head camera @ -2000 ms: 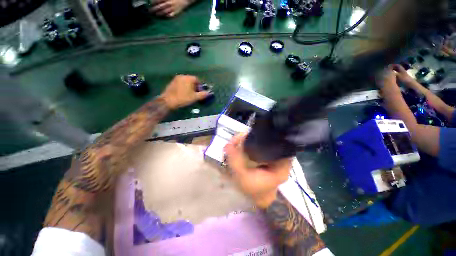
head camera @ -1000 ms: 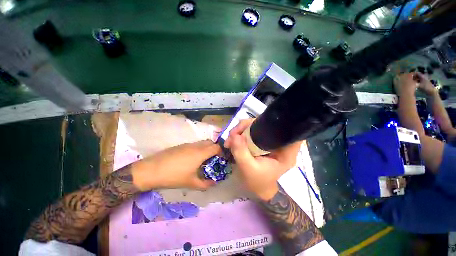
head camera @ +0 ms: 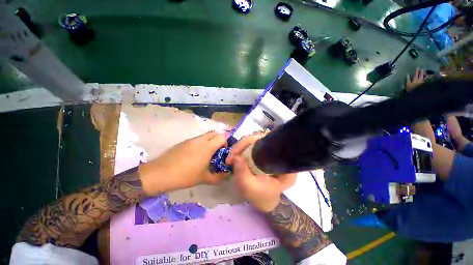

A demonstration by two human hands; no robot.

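My left hand (head camera: 186,161) holds a round blue-black LED unit (head camera: 221,159) over the torn cardboard mat (head camera: 207,227). My right hand (head camera: 262,181) grips the large black electric screwdriver (head camera: 295,140) around its cream nose end. The screwdriver's nose and my right fingers are close beside the unit. The driver tip is hidden, so I cannot tell whether it touches the unit. The white screw feeder (head camera: 272,111) with a dark open top stands just behind my right hand, partly covered by the screwdriver.
A green conveyor belt (head camera: 181,57) with a white edge runs behind the mat and carries several units and black rings. A blue and white second feeder (head camera: 389,165) stands at right, beside another person's arms (head camera: 441,155) and blue sleeve. The thick driver cable crosses the upper right.
My left hand has come from the belt to the mat with the unit in it. Since one second ago, the hands are closer together and the screwdriver leans flatter to the right. Belt items have shifted in view.
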